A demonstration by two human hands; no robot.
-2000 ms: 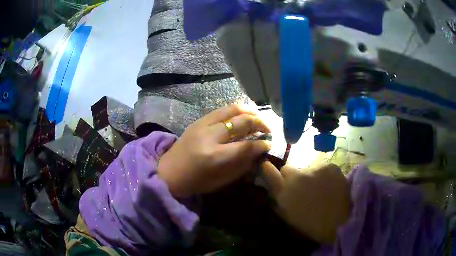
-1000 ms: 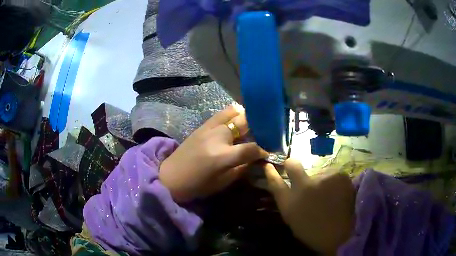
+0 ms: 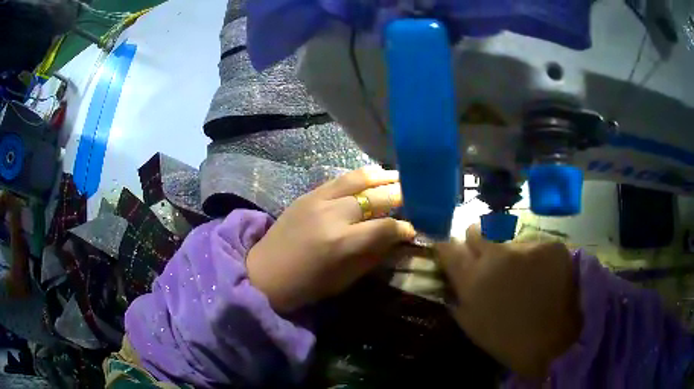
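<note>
My left hand (image 3: 327, 235), with a ring, lies beside the blue guard (image 3: 421, 121) of the sewing machine, its fingertips pressed on a fabric band near the needle area. My right hand (image 3: 514, 296) is just right of it, its fingers bent at the band's edge. The plaid band (image 3: 418, 308) runs dark below and between the hands, with a pale stretch near the fingertips. The needle and presser foot are hidden behind the guard and fingers. The white sewing machine head (image 3: 342, 83) hangs over the hands.
Grey bands (image 3: 266, 95) lie overlapped in a row left of the machine. A loose pile of cut pieces (image 3: 114, 243) lies at the left. Blue tape (image 3: 104, 121) is on the white table (image 3: 171, 76). A purple cloth tie (image 3: 517, 19) wraps the head; blue tension knobs (image 3: 555, 190) stick out below it.
My right hand has shifted right, away from my left hand, and more of the band shows between them. My left hand has moved only slightly. The view has also shifted.
</note>
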